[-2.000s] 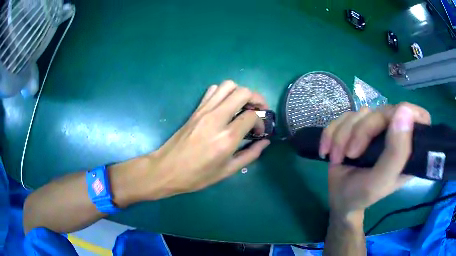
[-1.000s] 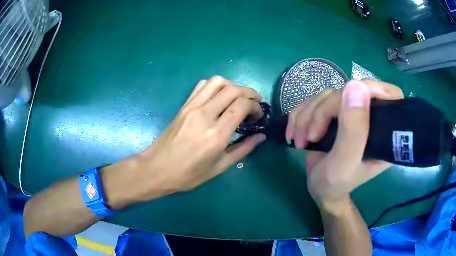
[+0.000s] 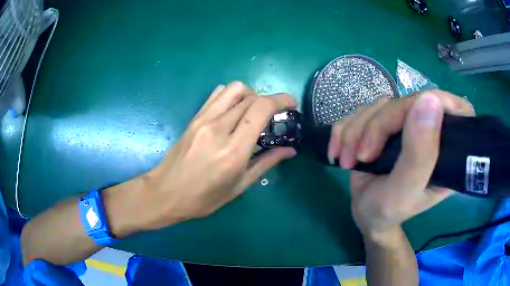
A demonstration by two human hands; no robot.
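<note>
My left hand [image 3: 218, 148], with a blue strap [image 3: 95, 218] on the wrist, grips a small black unit [image 3: 282, 128] between thumb and fingers. A silvery part shows at the unit's top. My right hand [image 3: 397, 151] is closed round a thick black electric screwdriver [image 3: 456, 151] with a white label. Its dark nose points left at the unit's right side; the bit and any contact are too dark to tell. A round perforated tray [image 3: 352, 89] lies beyond the nose. A tiny pale ring [image 3: 264, 182] lies on the bench below my left hand.
A clear plastic bag [image 3: 412, 78] lies right of the tray. A grey metal bar [image 3: 483, 54] reaches in from the right. Black units [image 3: 454, 26] lie at the far right. A white fan [image 3: 17, 50] and its cord stand at left. A black cord [image 3: 464, 232] runs at lower right.
Since a second ago the screwdriver and my right hand have shifted right, and more of the black unit shows. My left hand still grips the unit.
</note>
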